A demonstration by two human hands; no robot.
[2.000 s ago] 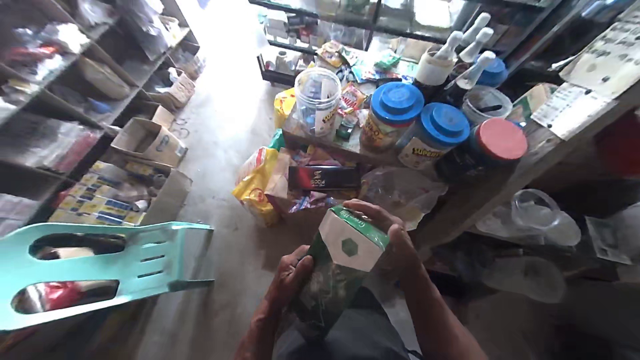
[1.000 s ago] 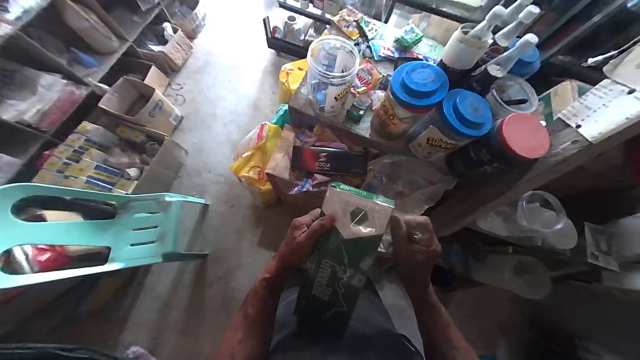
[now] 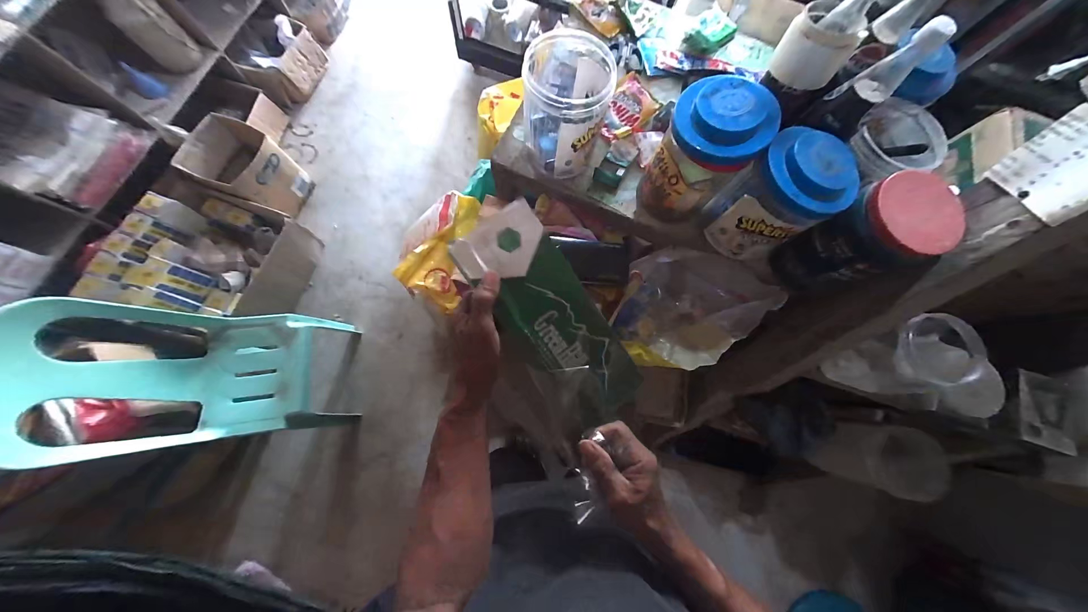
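Observation:
A long green and white carton (image 3: 552,314) slants across the middle of the view. My left hand (image 3: 478,327) grips its left side near the white end, the thumb lying on the front face. Clear plastic film (image 3: 557,416) trails from the carton's lower part. My right hand (image 3: 622,472), below the carton's lower end, is closed on a bunched piece of this film. Just behind the carton are yellow plastic packs (image 3: 438,255) and a clear plastic bag (image 3: 697,297).
A wooden counter (image 3: 731,374) on the right bears jars with blue lids (image 3: 727,115), a jar with a red lid (image 3: 918,212) and a clear tub (image 3: 565,102). At left are a turquoise plastic chair (image 3: 255,340), an open cardboard box (image 3: 246,166) and shelves.
My right hand has come down from the carton's upper right side and is now closed on film below it. The carton has tilted, its white end toward the upper left.

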